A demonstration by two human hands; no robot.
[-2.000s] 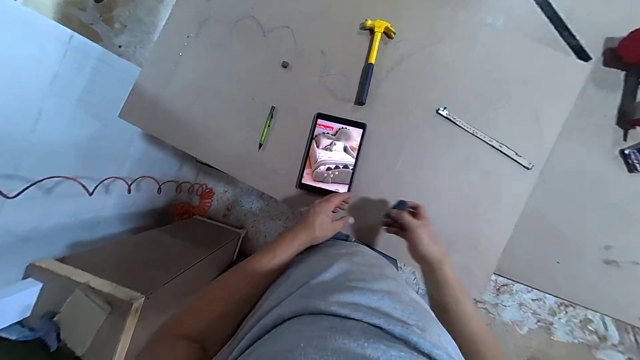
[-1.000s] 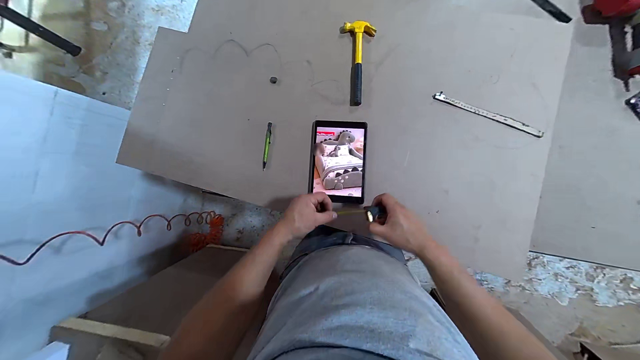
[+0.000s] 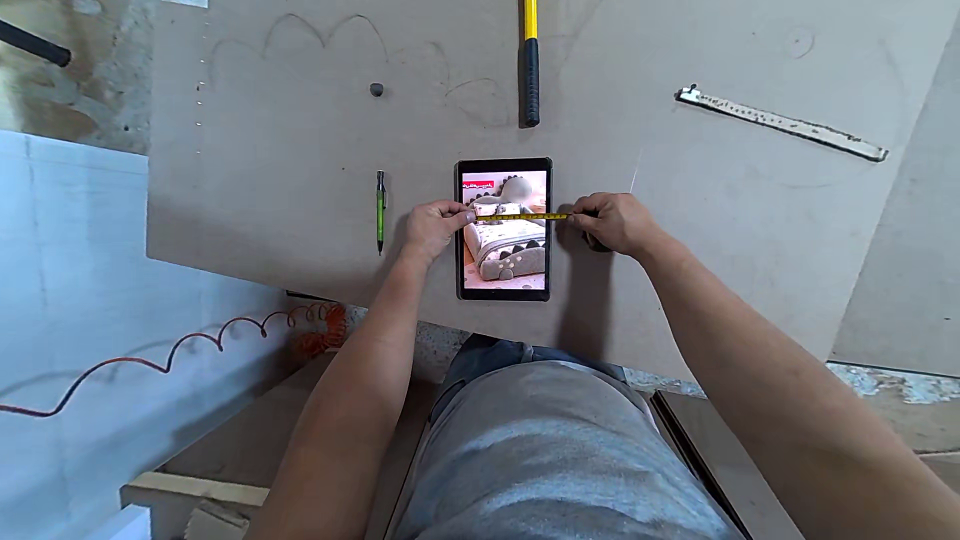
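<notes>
A tablet lies on the large board, its screen lit with a picture of a padded dinosaur-shaped bed. Across the screen runs the yellow blade of a tape measure. My left hand pinches the blade's end at the tablet's left edge. Right of the tablet, my right hand grips the tape's dark case, mostly hidden under the fingers. A green mechanical pencil lies left of my left hand. Above the tablet is a hammer with a black and yellow handle, its head out of view.
The board bears curved pencil lines. A small dark piece lies upper left, and a worn metal-ended strip upper right. An orange coiled hose hangs at the lower left. A dark tube shows at the top left.
Both hands have moved up from below the tablet to its two sides. The tape's blade now spans the screen. The view has shifted, and the hammer's head has left it.
</notes>
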